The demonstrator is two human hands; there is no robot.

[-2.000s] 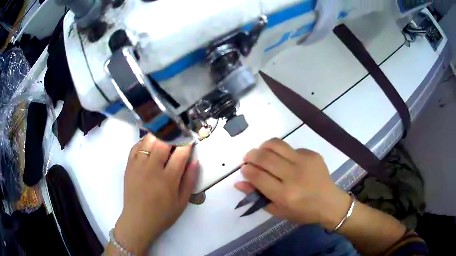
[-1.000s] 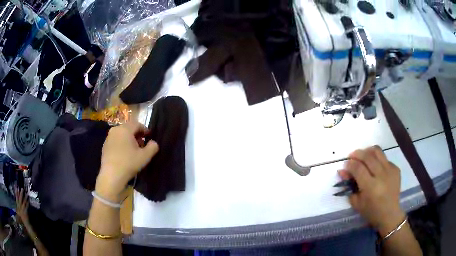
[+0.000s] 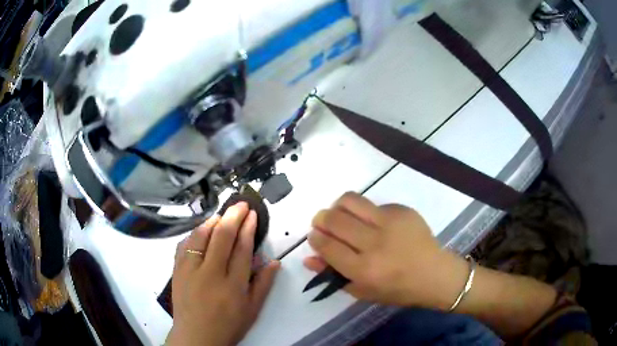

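Observation:
My left hand (image 3: 220, 267) lies flat on a dark brown cut piece (image 3: 258, 217) and presses it to the bed below the presser foot area (image 3: 243, 182). The piece's rounded end shows beyond my fingertips, and another dark corner shows left of my hand. My right hand (image 3: 372, 250) holds black thread snips (image 3: 326, 284), blades pointing left, over the bed right of my left hand. The dark brown binding strip (image 3: 419, 154) runs from the metal guide by the head down to the right edge and loops back up. The needle is hidden.
The white machine head (image 3: 155, 74) with blue lettering fills the upper left. A grey tab (image 3: 276, 188) sits beside the foot. Long dark rounded pieces (image 3: 101, 297) lie at left, near a crumpled clear plastic bag (image 3: 24, 203). The ruler-marked table edge (image 3: 467, 233) curves along the right.
My left hand has moved from the rounded pieces at left to the foot area, and a dark piece is now under it. My right hand still holds the snips. The view has swung right.

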